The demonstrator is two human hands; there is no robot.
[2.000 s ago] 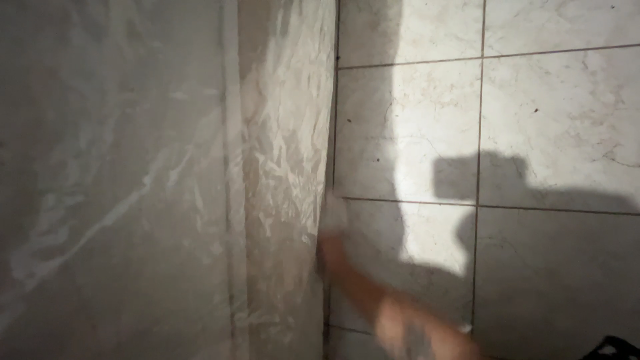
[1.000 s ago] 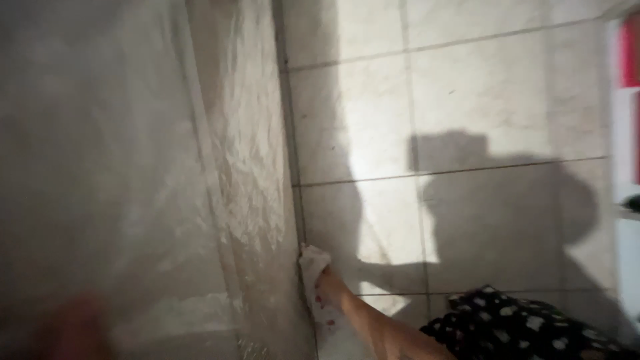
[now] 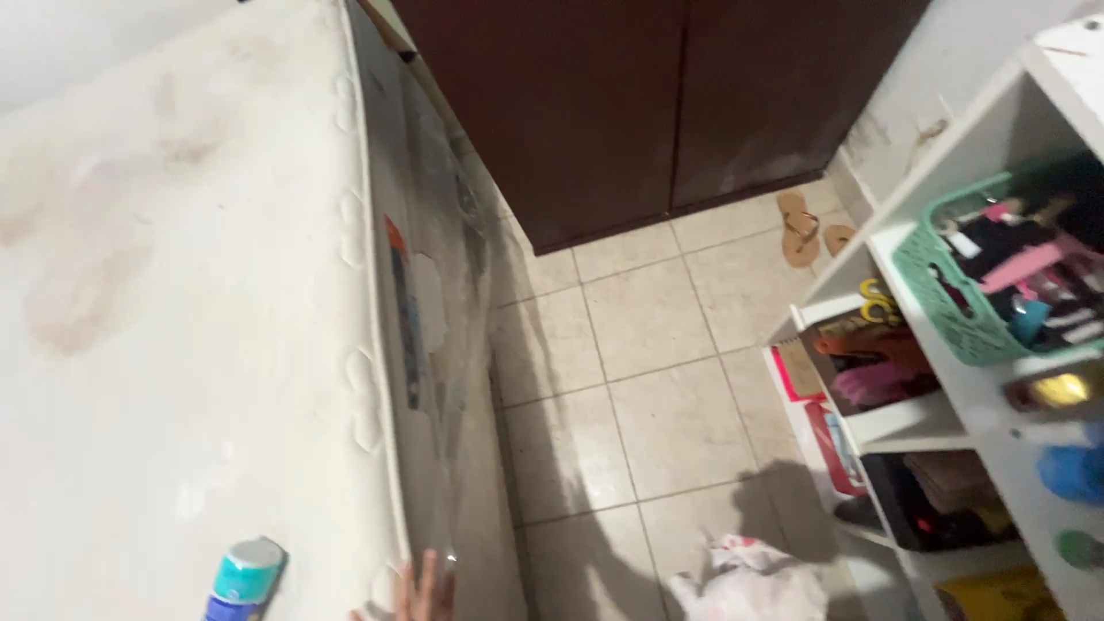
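Observation:
My left hand (image 3: 418, 591) shows at the bottom edge of the view, its fingers spread along the side edge of a stained white mattress (image 3: 259, 345). A spray can or bottle with a turquoise cap (image 3: 249, 569) lies on the mattress to its left. Clear plastic film (image 3: 453, 362) covers part of the mattress side, near a printed label (image 3: 401, 319). A crumpled white bag or cloth with pink marks (image 3: 750, 582) is at the bottom, right of the mattress, over the tiled floor. My right hand is not visible; whether it is behind this bag or cloth, I cannot tell.
Dark brown cabinet doors (image 3: 673, 103) stand at the far end of the tiled floor (image 3: 664, 423). Tan flip-flops (image 3: 798, 228) lie near them. On the right, a white shelf unit (image 3: 936, 362) holds a green basket (image 3: 957, 302), yellow-handled scissors (image 3: 878, 302) and folded items.
The view has swung up from the mattress side and floor to the mattress top, cabinet and shelves. My right arm, earlier low beside the mattress with a white cloth or bag, is out of sight.

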